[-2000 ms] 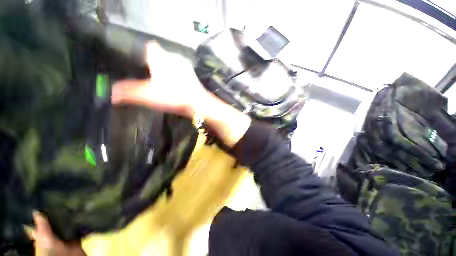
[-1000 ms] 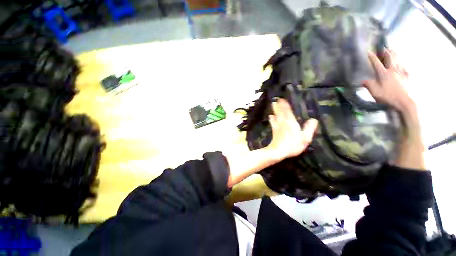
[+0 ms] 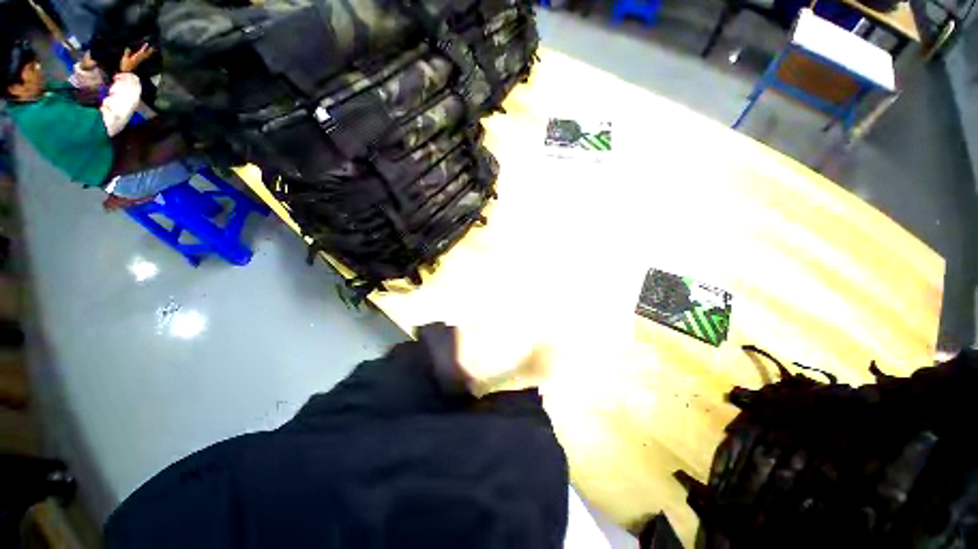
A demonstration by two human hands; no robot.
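Note:
My left hand (image 3: 499, 359) is low at the middle of the view, over the pale-yellow table (image 3: 858, 231). It is blurred and washed out by glare, so its fingers cannot be made out. My right hand is not in view. A camouflage backpack (image 3: 847, 461) lies at the lower right, dark, with loose strap ends towards the cards, and cut off by the frame edge. One black-and-green printed card stack (image 3: 686, 307) lies flat near it. Another printed card stack (image 3: 579, 135) lies farther back.
Stacked camouflage backpacks (image 3: 365, 118) stand at the table's upper left, their straps hanging over the edge. A person in green (image 3: 80, 134) is at the far left by a blue stool (image 3: 198, 220). A small white-topped table (image 3: 842, 54) stands at the upper right.
The view has swung left. The backpack that both hands touched is now at the lower right edge. My left hand is off it, and my right hand has left the view.

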